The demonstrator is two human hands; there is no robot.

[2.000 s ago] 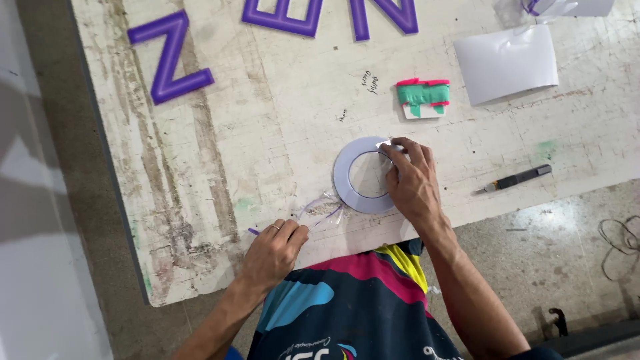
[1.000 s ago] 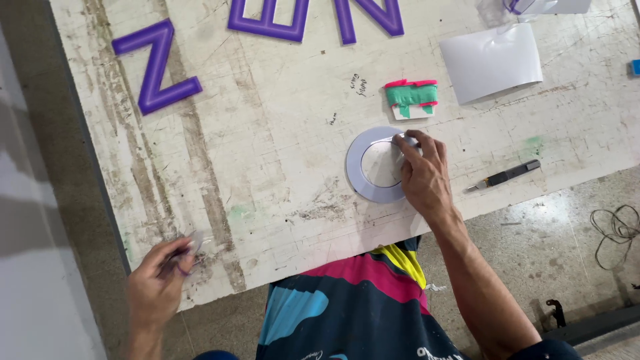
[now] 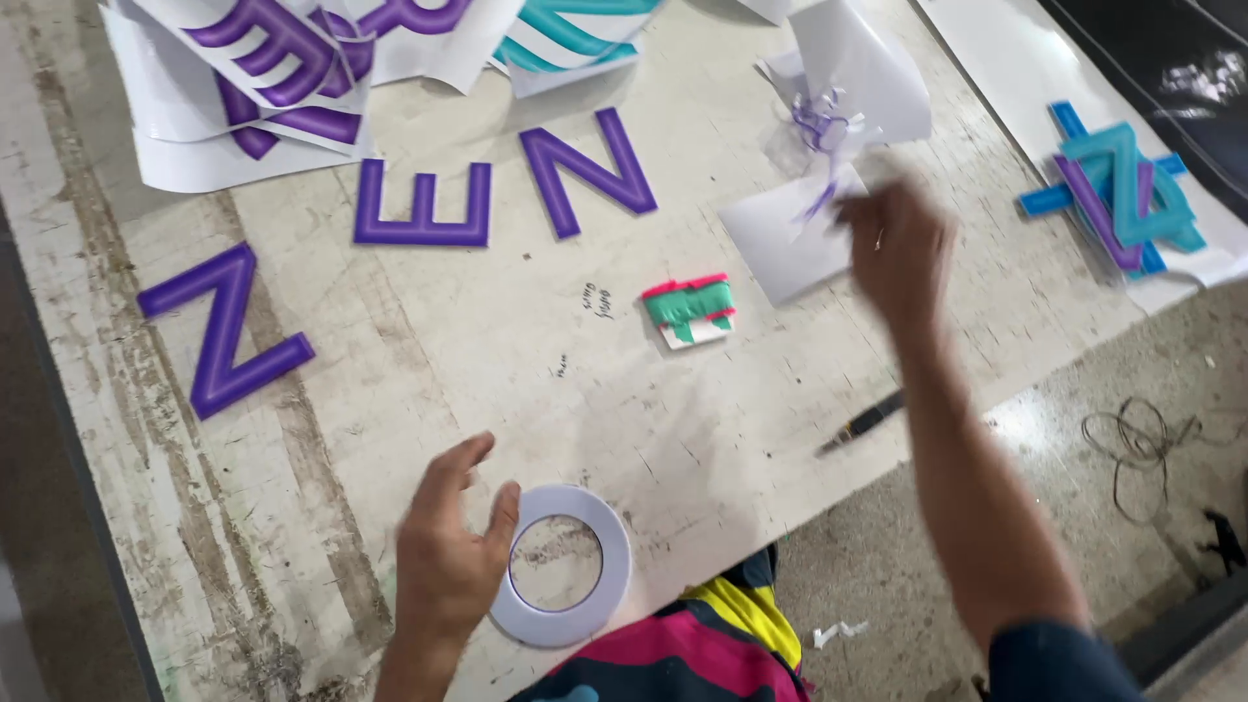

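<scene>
My left hand [image 3: 453, 546] is beside a flat white roll of tape [image 3: 616, 561] near the table's front edge, thumb and fingers apart, the thumb by its rim. My right hand [image 3: 897, 249] is raised and blurred over the right side. A thin purple strip [image 3: 821, 202] hangs by its fingertips, close to a tangle of purple and clear scraps [image 3: 822, 125] and a white sheet [image 3: 785, 239]; whether the fingers grip it is unclear. A craft knife [image 3: 863, 421] lies by my right forearm. A green and pink wrapped block [image 3: 690, 307] sits mid-table.
Purple letter cutouts, a Z [image 3: 226, 327], an E [image 3: 424, 219] and an N [image 3: 590, 174], lie across the table. Printed sheets [image 3: 244, 161] overlap at the back left. Blue, teal and purple letters [image 3: 1121, 195] are piled at the right. A coiled cord [image 3: 1141, 444] lies on the floor.
My right hand has left the tape roll and moved up and right to the scraps. My left hand has come from the left to the roll, which has shifted left. The view has moved.
</scene>
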